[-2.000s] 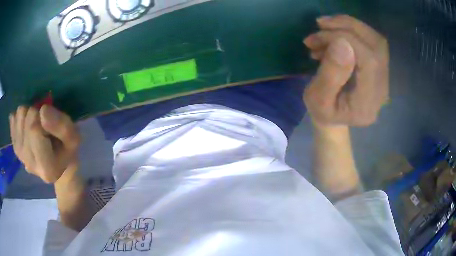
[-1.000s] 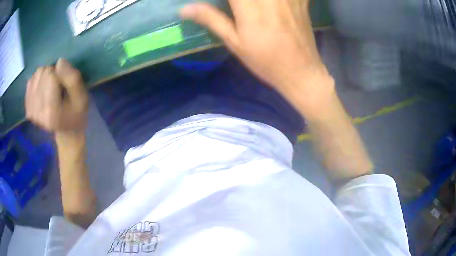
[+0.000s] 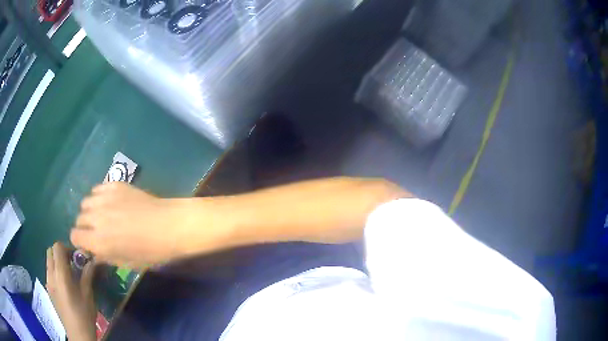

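A pale strip fixture lies on the green mat, and its far end (image 3: pixel 132 162) sticks out beyond my right hand with a black-and-silver ring part (image 3: pixel 119 172) seated on it. My right hand (image 3: pixel 117 223) lies over the middle of the fixture, fingers curled, and hides what is beneath. My left hand (image 3: pixel 69 283) is at the near end, finger and thumb on either side of another round part (image 3: pixel 81 258). Whether this part is held or seated in the fixture cannot be told.
Stacked clear blister trays (image 3: pixel 167 66) with black rings stand at the bench edge. A green label (image 3: pixel 124 274) and red label (image 3: pixel 101 324) lie near the edge. Papers (image 3: pixel 10 223) and a white round object (image 3: pixel 17 280) are at left. A pale dimpled block (image 3: pixel 417 93) is low beside the bench.
The view has swung right, bringing in the blister trays and dimpled block. My right hand has moved over the fixture, and my left hand has come in beside it at the round part.
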